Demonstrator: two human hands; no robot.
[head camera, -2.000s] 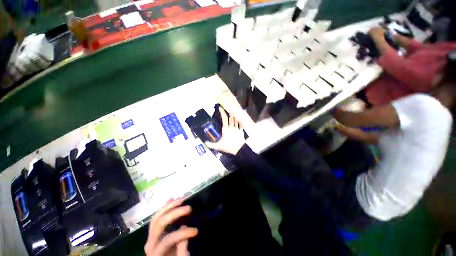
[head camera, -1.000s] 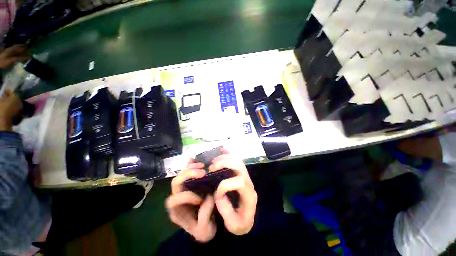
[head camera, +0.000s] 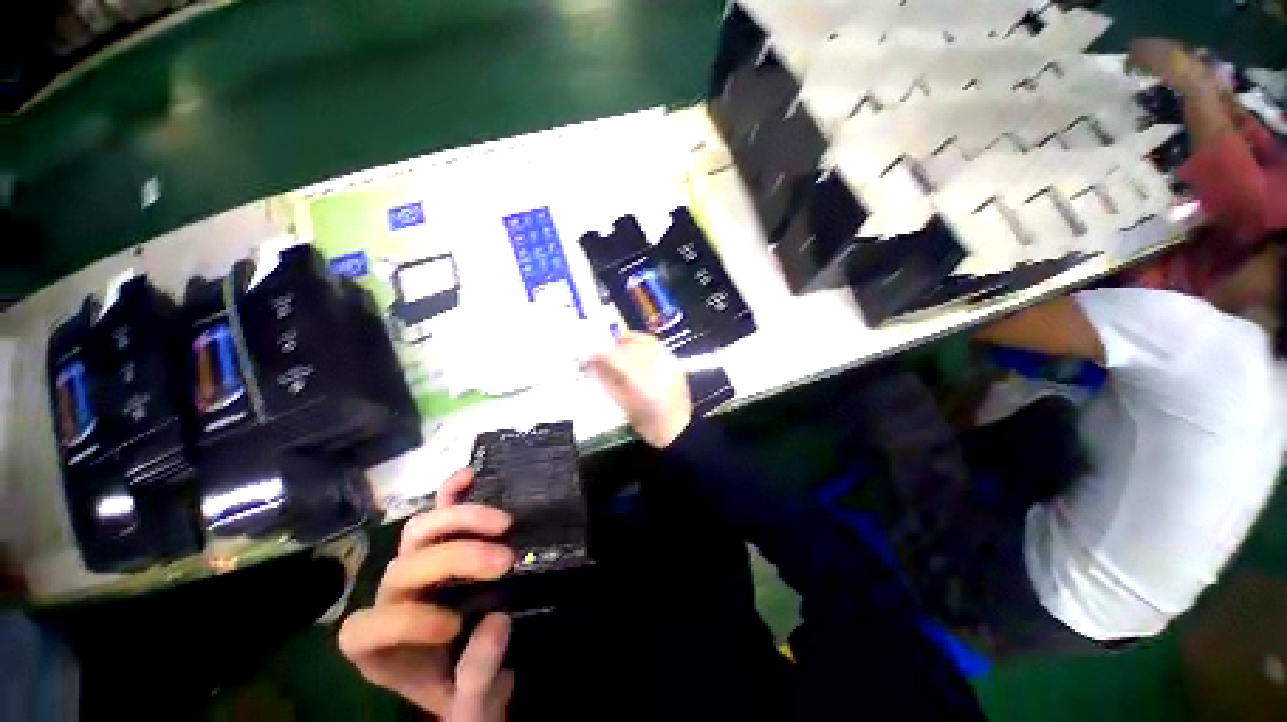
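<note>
My left hand (head camera: 431, 600) grips a black erected carton (head camera: 528, 487) with small white print, low in front of me at the bench edge. My right hand (head camera: 645, 387) is over the bench edge, its fingers apart, beside a small fanned pile of black carton blanks (head camera: 703, 289). I see nothing held in it. The pile shows a blue-orange oval picture. Two stacks of black carton blanks (head camera: 120, 409) lie at the left end. The nearer one (head camera: 304, 374) has a thin pale strap across it.
A printed sheet (head camera: 487, 332) lies under the work. A dense block of open boxes (head camera: 974, 141) with white flaps up stands at the right. A green conveyor (head camera: 424, 92) runs behind. A person in a white shirt (head camera: 1171, 466) and a red-sleeved arm (head camera: 1228, 169) are at the right.
My hands were together on a black carton; now my left hand alone holds it, squared, and my right hand has moved right towards the fanned blanks. The view has shifted.
</note>
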